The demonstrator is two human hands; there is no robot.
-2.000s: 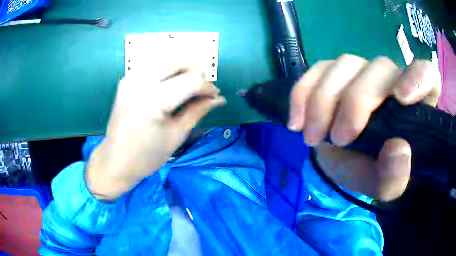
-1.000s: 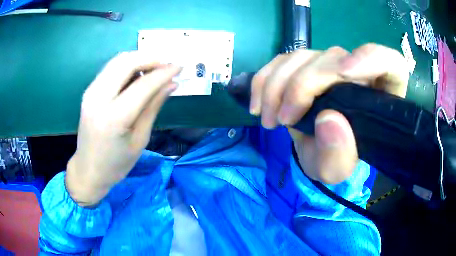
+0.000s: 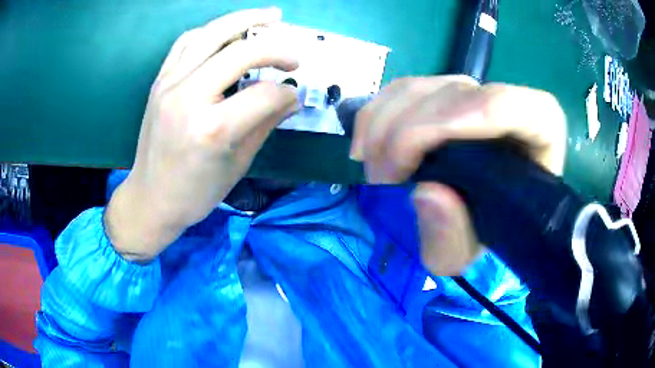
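A white plate lies on the green mat near its front edge, slightly turned, with small edge holes and dark round spots. My left hand is over the plate's left part, thumb and fingers bent around a dark spot; whether a small part is between the fingertips cannot be told. My right hand is closed around a thick black electric screwdriver. Its tip is at the plate's lower right, partly hidden by my fingers; contact cannot be told.
A second black screwdriver lies beyond my right hand on the green mat. White strips, a clear bag and a pink item are at the right. A blue-rimmed bin with a reddish inside is lower left.
The plate appears further right and tilted. My left hand has moved onto it, and the screwdriver tip has come to its lower right. The dark lead at upper left is out of view.
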